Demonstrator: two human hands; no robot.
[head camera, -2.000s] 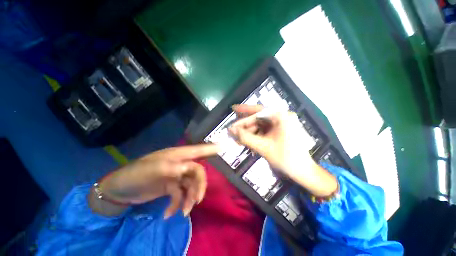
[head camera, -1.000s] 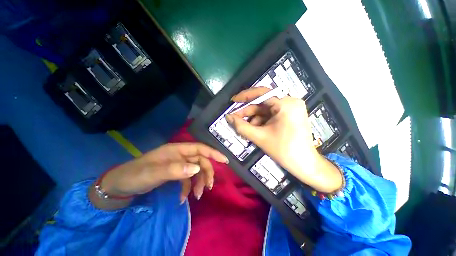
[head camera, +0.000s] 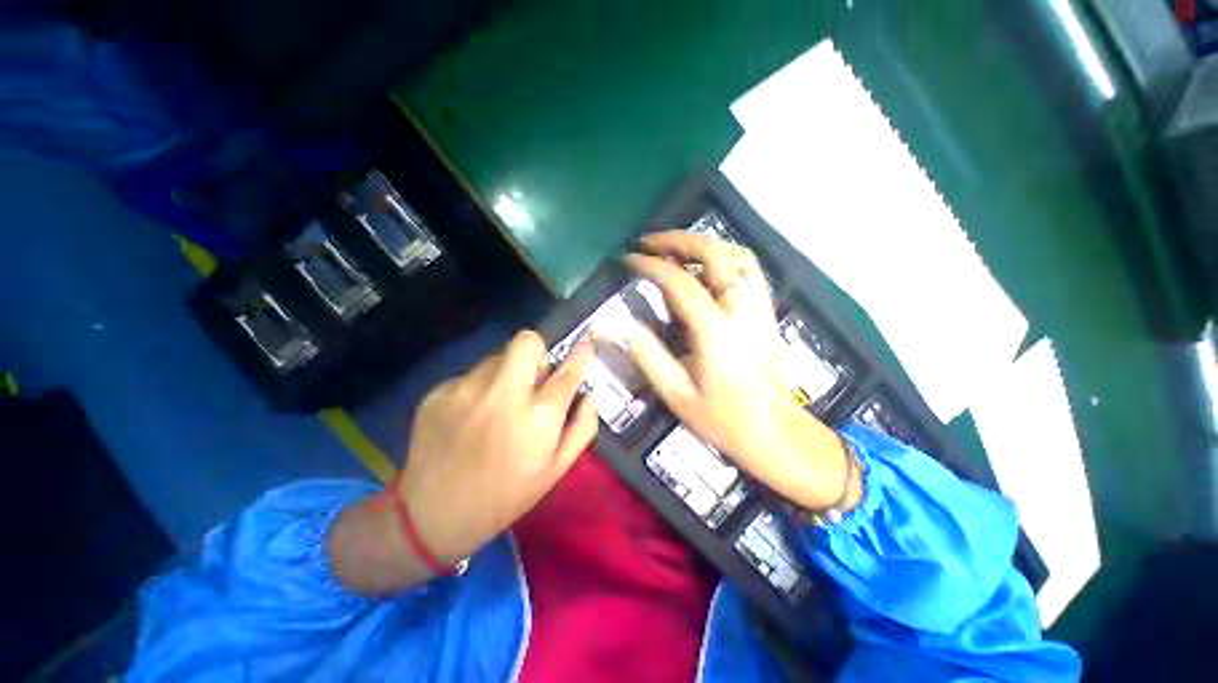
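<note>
A black foam tray (head camera: 688, 200) lies slanted in front of me, with open phone bodies in its pockets. My left hand (head camera: 494, 434) has its fingertips at the lower-left end of the far phone body (head camera: 615, 400). My right hand (head camera: 728, 354) is over the same phone, fingers spread and bent down onto it, covering its middle. The narrow white strip cannot be made out now; whether either hand's fingertips pinch it is hidden or blurred. Another phone body (head camera: 692, 476) sits in the pocket nearer me.
White sheets with toothed edges (head camera: 868, 227) lie beyond the tray on the green surface (head camera: 601, 94). A black tray with several phones (head camera: 334, 274) stands lower at the left. A yellow line (head camera: 358, 447) runs on the blue floor.
My left hand has moved up and right from beside the tray onto the phone's end. My right hand has lowered and spread over the phone; the white strip it held no longer shows clearly.
</note>
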